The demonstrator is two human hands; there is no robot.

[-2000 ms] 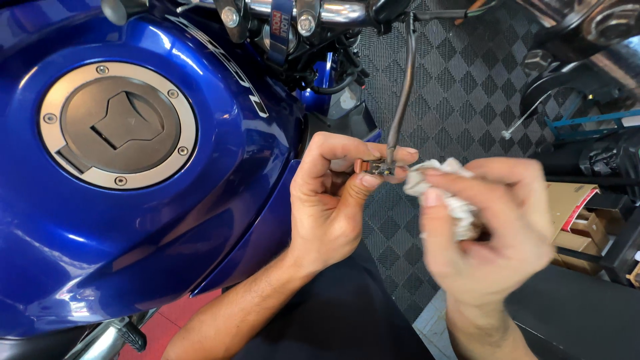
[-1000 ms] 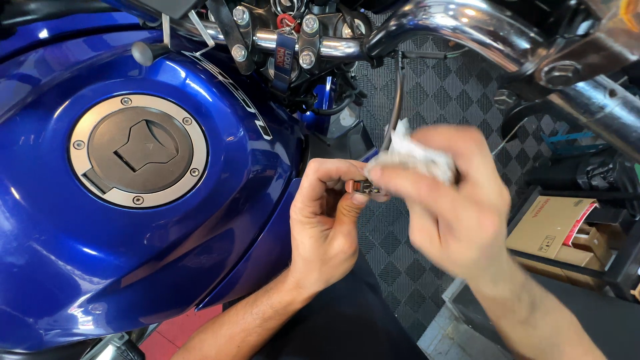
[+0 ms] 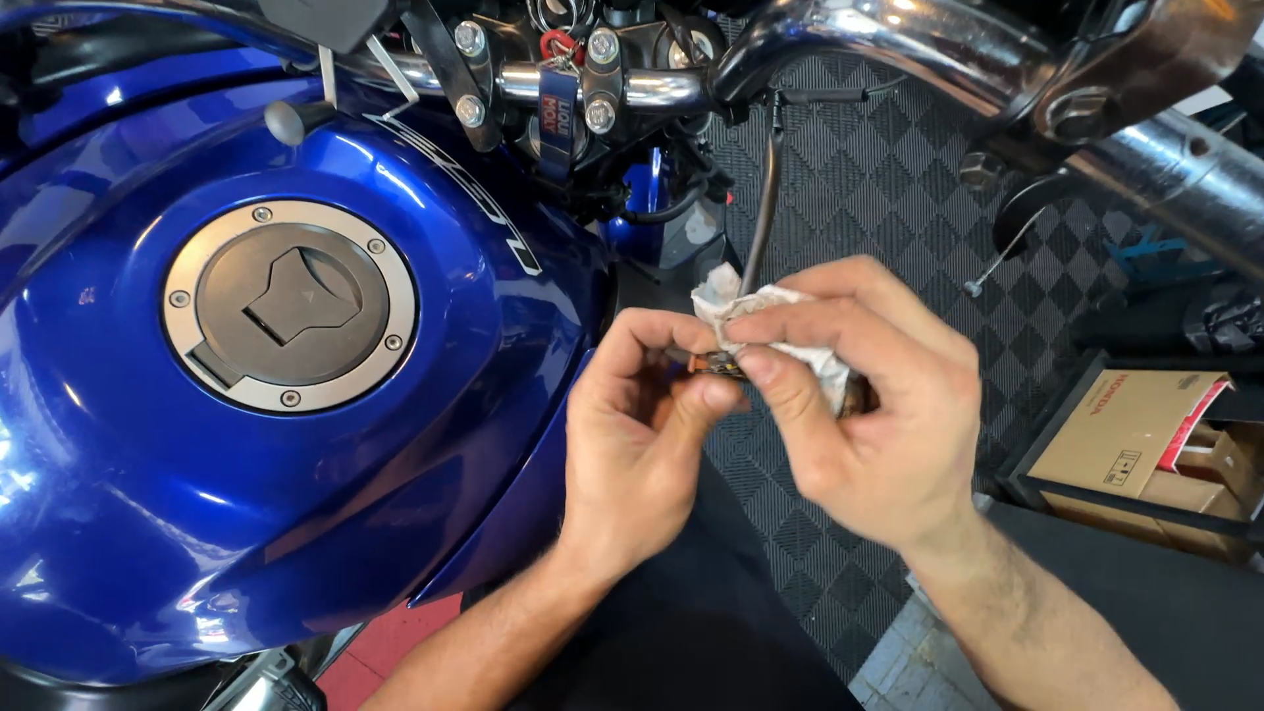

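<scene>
Between the thumb and fingers of my left hand (image 3: 642,425) is a small part (image 3: 713,365) with an orange-brown end and dark metal pieces, mostly covered by fingers. My right hand (image 3: 869,395) pinches a crumpled white cloth or paper towel (image 3: 810,360) against the part's right side. A dark cable or hose (image 3: 768,197) hangs from the handlebar area down behind the towel; its lower end is hidden. To the left of both hands is a motorcycle's blue fuel tank (image 3: 474,395) with a round filler cap (image 3: 291,306).
A chrome handlebar (image 3: 889,39) crosses the top right, near clamps and a key strap (image 3: 556,123). A thin cable with a metal end (image 3: 974,286) hangs at right. Cardboard boxes (image 3: 1116,425) sit on a black shelf beside a dark surface (image 3: 1116,592). Dark patterned flooring (image 3: 839,188) lies below.
My right hand has moved with the towel, which was above the part a second ago and now presses beside it. My left hand keeps its grip. The view has shifted somewhat.
</scene>
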